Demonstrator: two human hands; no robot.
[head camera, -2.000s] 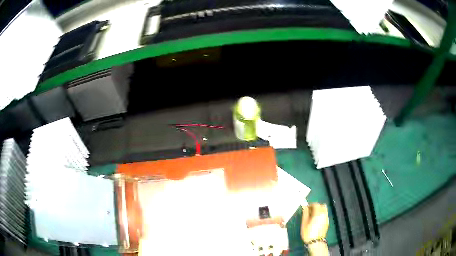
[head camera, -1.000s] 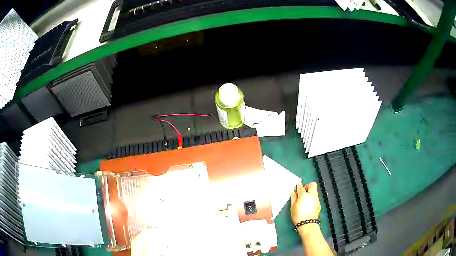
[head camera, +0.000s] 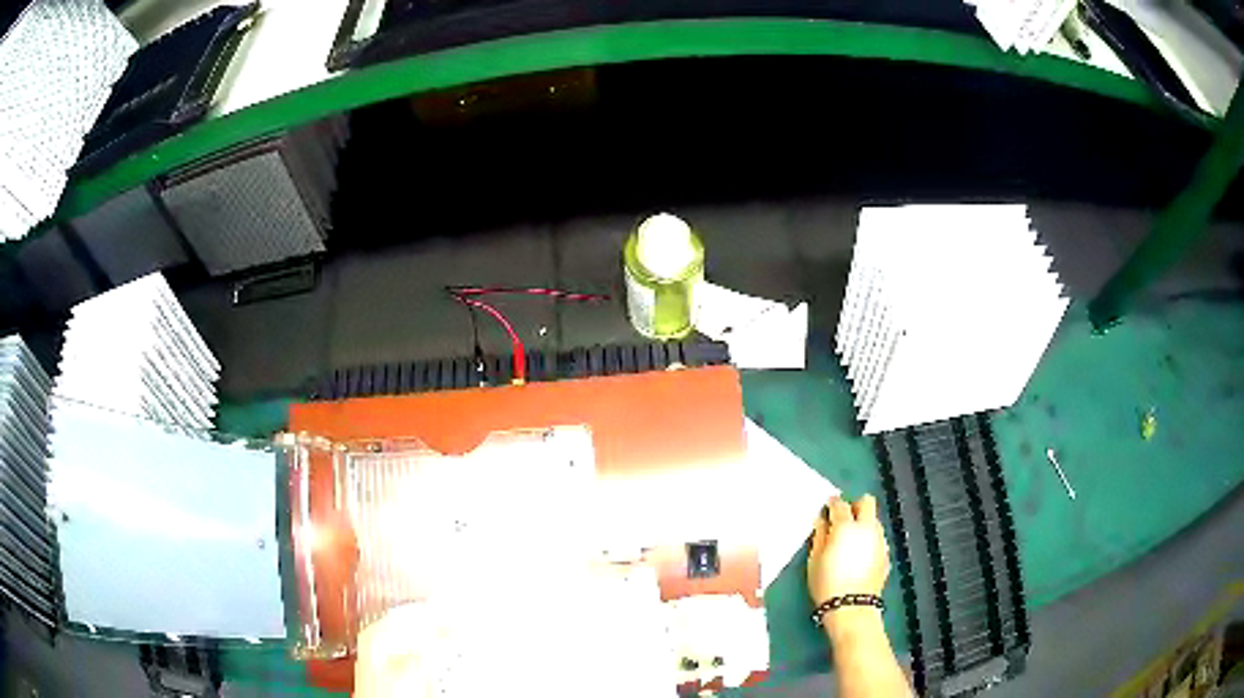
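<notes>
The orange-red test fixture (head camera: 669, 409) lies in front of me. A white LED board (head camera: 478, 545) glares in it, and the glare hides its edges. The clear fixture lid (head camera: 171, 525) lies open to the left, pale blue-white. A small black switch (head camera: 701, 558) is at the fixture's right. My right hand (head camera: 849, 559) is right of the fixture, fingers bent together at the corner of a white sheet (head camera: 789, 494); whether it grips the sheet cannot be told. A washed-out pale shape at the board's lower left may be my left hand (head camera: 392, 657).
White board stacks stand at right (head camera: 941, 314) and left (head camera: 137, 348). A black slotted rack (head camera: 955, 545) lies right of my right hand. A yellow-green bottle (head camera: 664, 280) and red and black leads (head camera: 508, 321) are behind the fixture. A green-edged shelf (head camera: 655, 41) crosses above.
The view has shifted and sharpened. My right hand, lower and apart from the sheet's corner two seconds ago, is now at that corner. The lid stays open.
</notes>
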